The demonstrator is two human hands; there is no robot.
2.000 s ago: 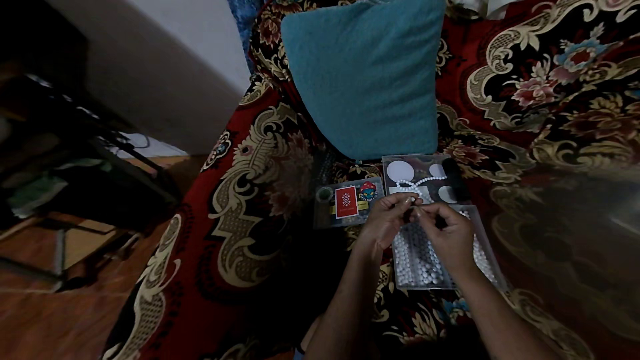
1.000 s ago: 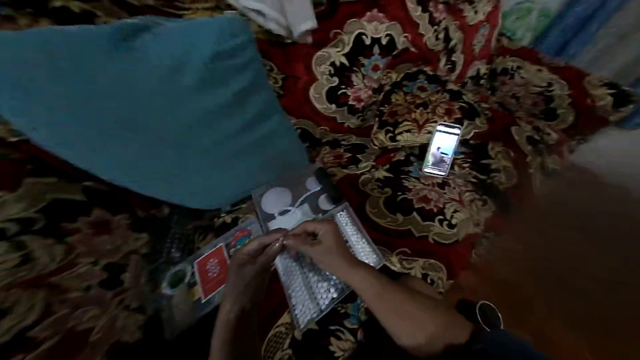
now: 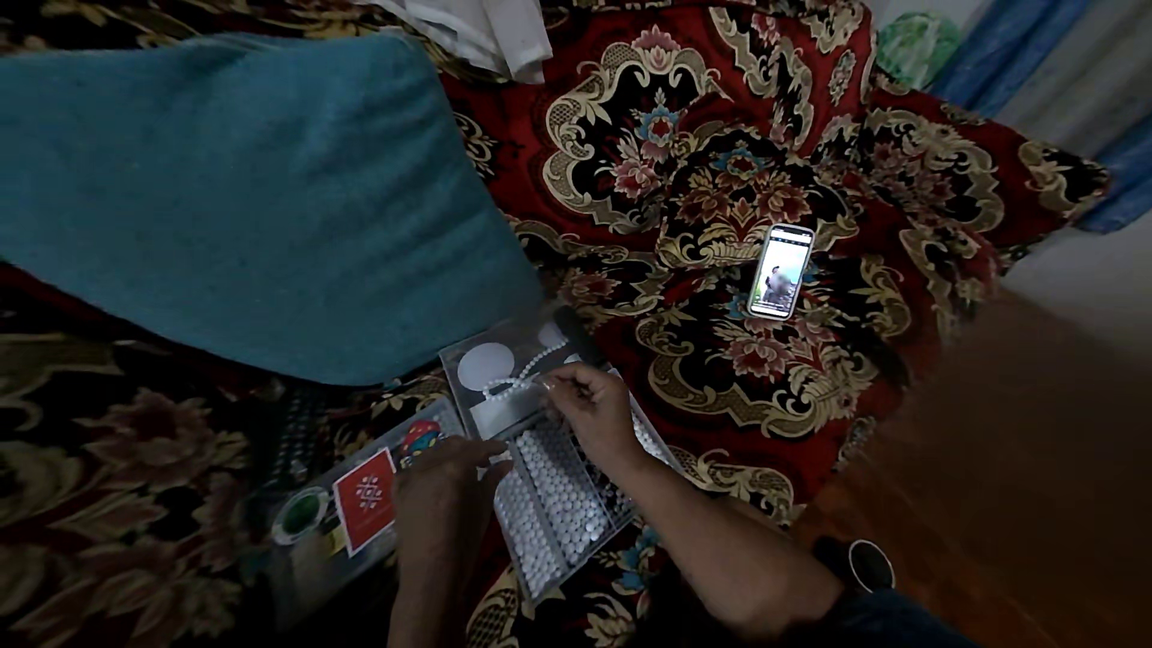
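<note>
My right hand (image 3: 594, 409) pinches the end of a string of white beads (image 3: 531, 369), which lies in a loop over the clear lid of a plastic box. My left hand (image 3: 450, 490) is beside it at the left, thumb and forefinger apart over the edge of the bead box, with nothing seen between them. Below both hands is a divided clear plastic box (image 3: 531, 589) whose compartments hold white beads (image 3: 567, 504). A second clear case (image 3: 360, 562), partly behind my left hand, bears a red card (image 3: 366, 499), a green-centred spool (image 3: 301, 515) and a red-and-blue mushroom-like figure (image 3: 423, 439).
A large teal cushion (image 3: 261, 207) rests behind the boxes on a sofa with a red and black floral cover (image 3: 666, 180). At the right a lit phone (image 3: 780, 272) lies on the cover. White cloth (image 3: 486, 36) hangs at the top.
My hands were together over the bead box and are now apart, the left one lower and to the left. The view has swung right since the oldest frame, bringing in the phone.
</note>
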